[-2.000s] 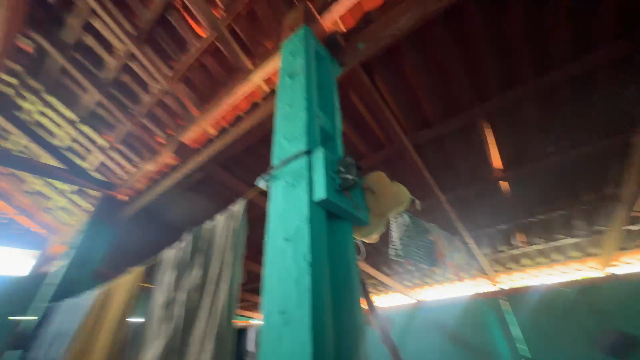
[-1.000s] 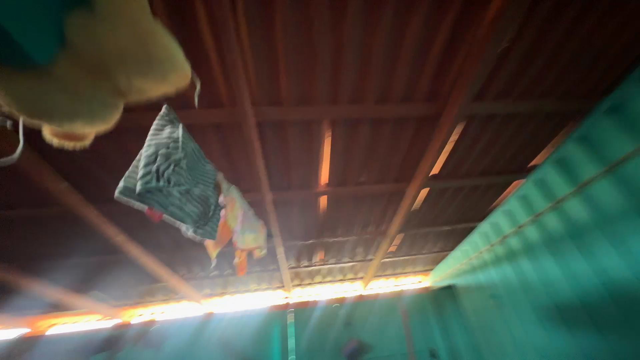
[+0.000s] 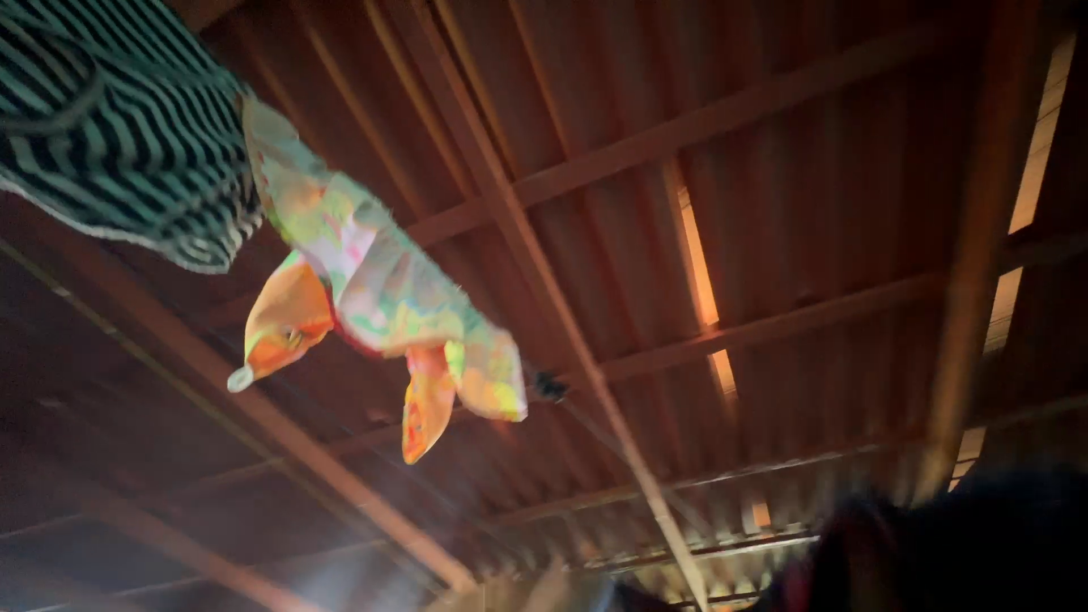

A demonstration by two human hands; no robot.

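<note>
Neither my left hand nor my right hand shows in the head view. A striped cloth garment (image 3: pixel 127 127) in dark and pale green hangs at the upper left. Against its right edge hangs a multicoloured cloth garment (image 3: pixel 374 263), with orange flaps (image 3: pixel 289 314) dangling below it. What holds the two cloths up is mostly hidden; a small dark knot or clip (image 3: pixel 551 387) shows just right of the multicoloured one.
Wooden roof beams (image 3: pixel 544 255) cross under corrugated roofing (image 3: pixel 807 195), with bright gaps (image 3: pixel 697 255) letting light through. A dark, blurred shape (image 3: pixel 960 544) fills the lower right corner; what it is I cannot tell.
The view has swung from the green post toward the roof and closer to the hanging cloths. The dark shape at the lower right has come into view.
</note>
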